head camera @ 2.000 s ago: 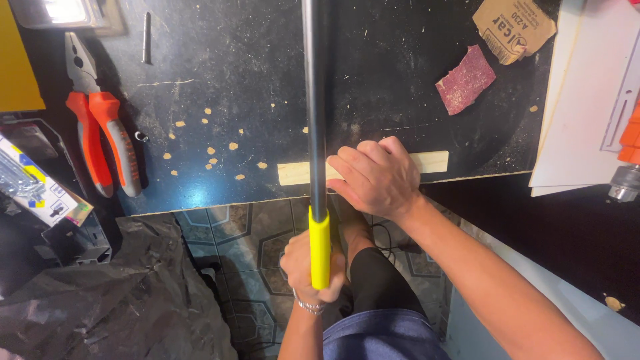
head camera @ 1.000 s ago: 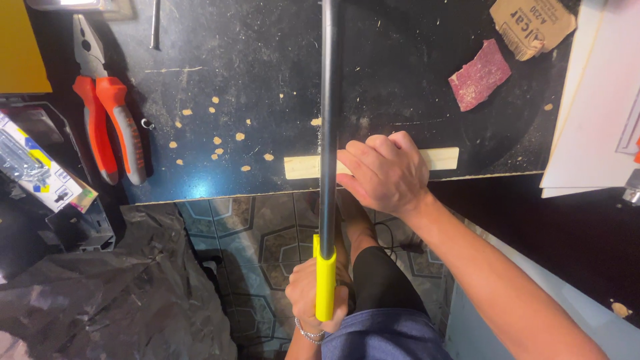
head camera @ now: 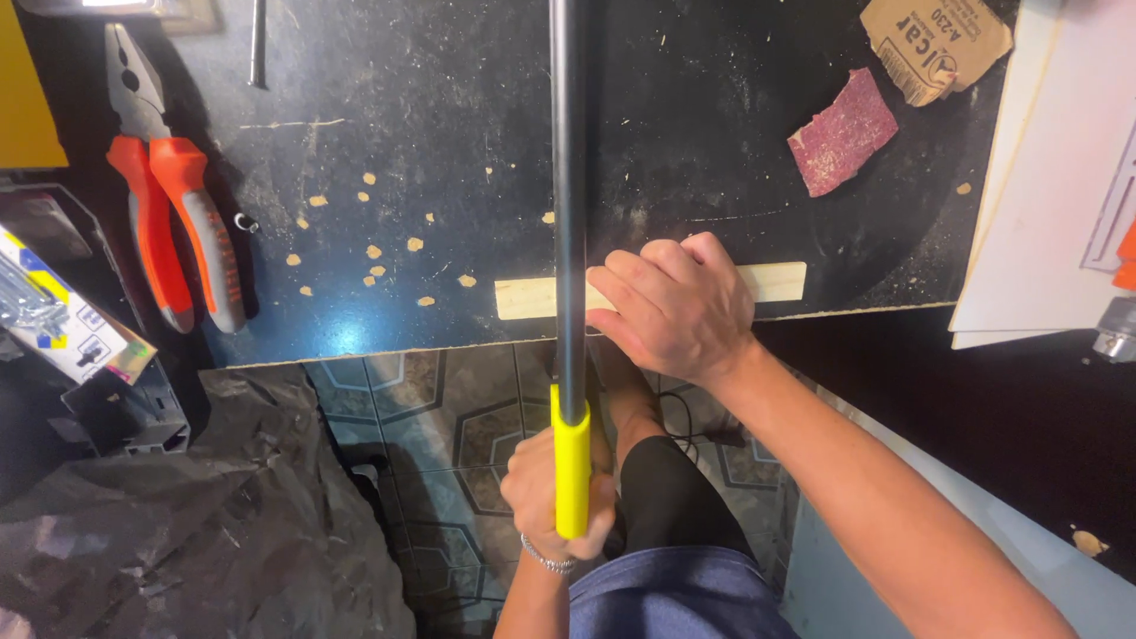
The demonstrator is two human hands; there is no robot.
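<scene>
My left hand [head camera: 559, 497] is closed round the yellow handle of a hacksaw [head camera: 572, 470] below the table edge. The saw's black tubular frame runs away from me and crosses over a pale wooden strip [head camera: 525, 299]. The blade, and any cut beneath the frame, are hidden. My right hand [head camera: 679, 306] grips the strip just right of the frame, its fingertips and thumb close to the frame. The strip lies along the near edge of the black table [head camera: 461, 115], with one end showing left of the saw and the other right of my hand.
Orange-and-grey combination pliers [head camera: 169, 195] and a metal nail [head camera: 258, 44] lie at the left. Pale chips are scattered over the tabletop. A red abrasive piece [head camera: 843, 133] and torn brown sandpaper [head camera: 936, 44] lie at the upper right, near white sheets [head camera: 1034, 195]. Black plastic [head camera: 204, 532] hangs at the lower left.
The hacksaw and my left hand have moved towards my body, then partly back away from it. My right hand has kept its hold on the strip.
</scene>
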